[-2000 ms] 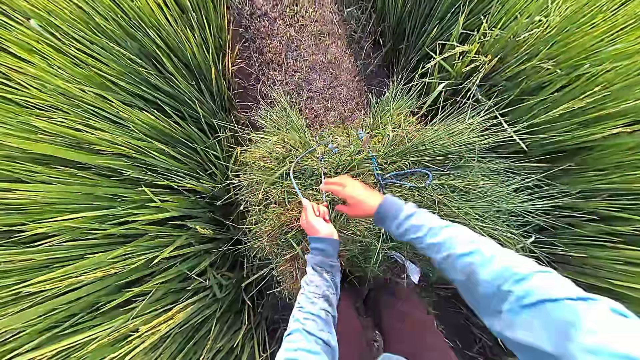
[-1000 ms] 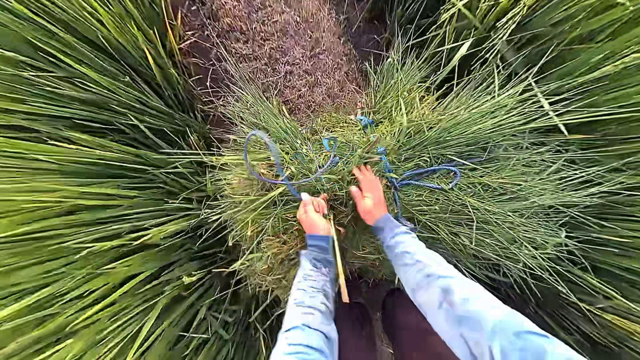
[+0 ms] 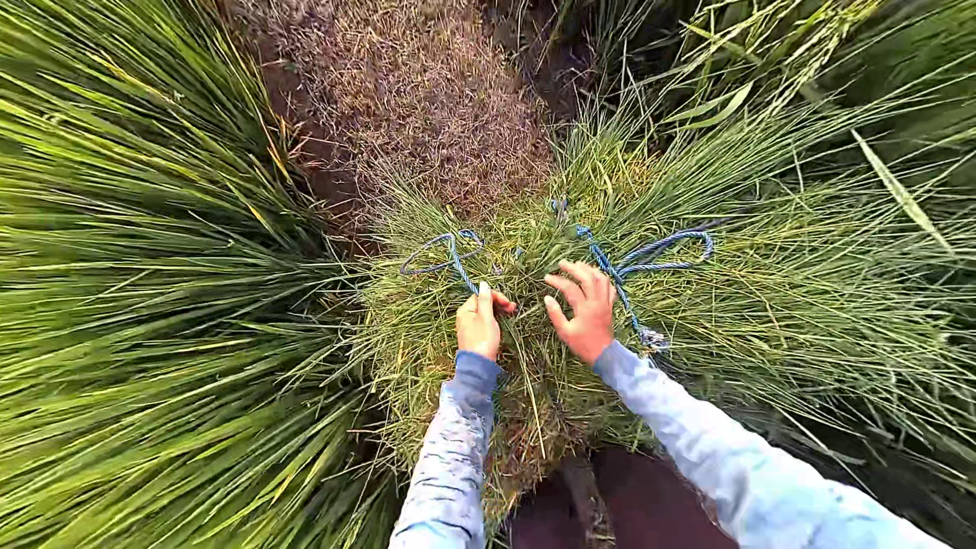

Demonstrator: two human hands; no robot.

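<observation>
A heap of cut grass (image 3: 427, 335) lies in front of my legs, with blue rope on top of it. My left hand (image 3: 479, 320) pinches one blue rope (image 3: 459, 263) between thumb and fingers; that rope loops away to the upper left. To its right, my right hand (image 3: 585, 311) is spread with fingers apart over the grass, holding nothing. Beside its fingers lies another blue rope (image 3: 663, 255), which has a loop pointing right and a frayed end (image 3: 653, 339) near my right wrist. A small blue piece of rope (image 3: 559, 207) shows at the heap's far edge.
Tall green grass-like plants (image 3: 152, 305) stand on the left, and more (image 3: 862, 69) on the upper right. A strip of ground covered with dry brown stalks (image 3: 427, 99) runs ahead between them. My legs in dark trousers (image 3: 656, 503) are at the bottom.
The rope loop above my left hand has changed shape and lies lower on the heap. My right hand has moved right, away from my left. A yellowish stalk below my left hand no longer shows.
</observation>
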